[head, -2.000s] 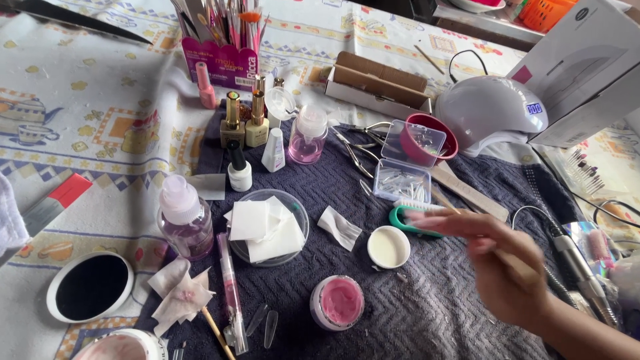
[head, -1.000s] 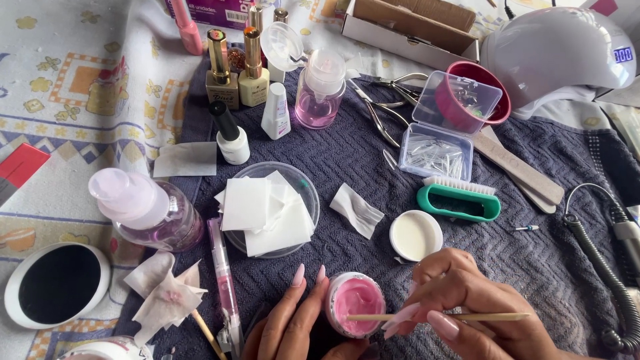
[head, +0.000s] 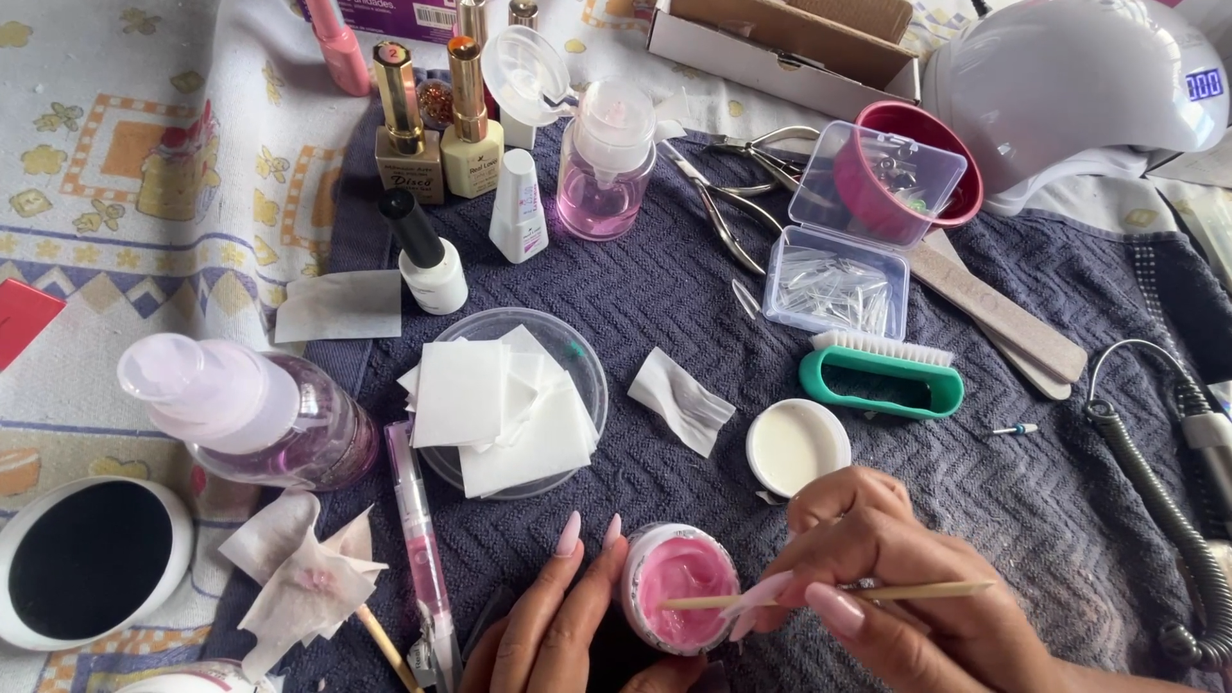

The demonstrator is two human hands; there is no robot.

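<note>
My left hand [head: 568, 630], at the bottom centre, holds a small round jar [head: 680, 589] of pink gel, fingers along its left side and the thumb below. My right hand [head: 895, 587] pinches a thin wooden stick [head: 924, 589], whose left end dips into the pink gel. Just above the right hand lies a round white lid [head: 799, 449], its pale inside facing up. A crumpled white wipe [head: 680, 400] rests to the upper left of that lid. White lint-free squares [head: 529, 423] are stacked on a clear round dish [head: 599, 385].
Pump bottles [head: 318, 423] [head: 606, 173] and polish bottles [head: 433, 274] stand left and behind. Cuticle nippers [head: 727, 217], a clear box of nail tips [head: 835, 289], a green nail brush [head: 881, 378] and nail files [head: 1020, 322] lie beyond the right hand. A coiled cable [head: 1155, 510] runs at right, below a nail lamp [head: 1078, 87].
Two seconds ago the right hand was raised near the green brush and the left was out of view. Now the left holds the pink jar and the right has the stick in it. The view has shifted closer.
</note>
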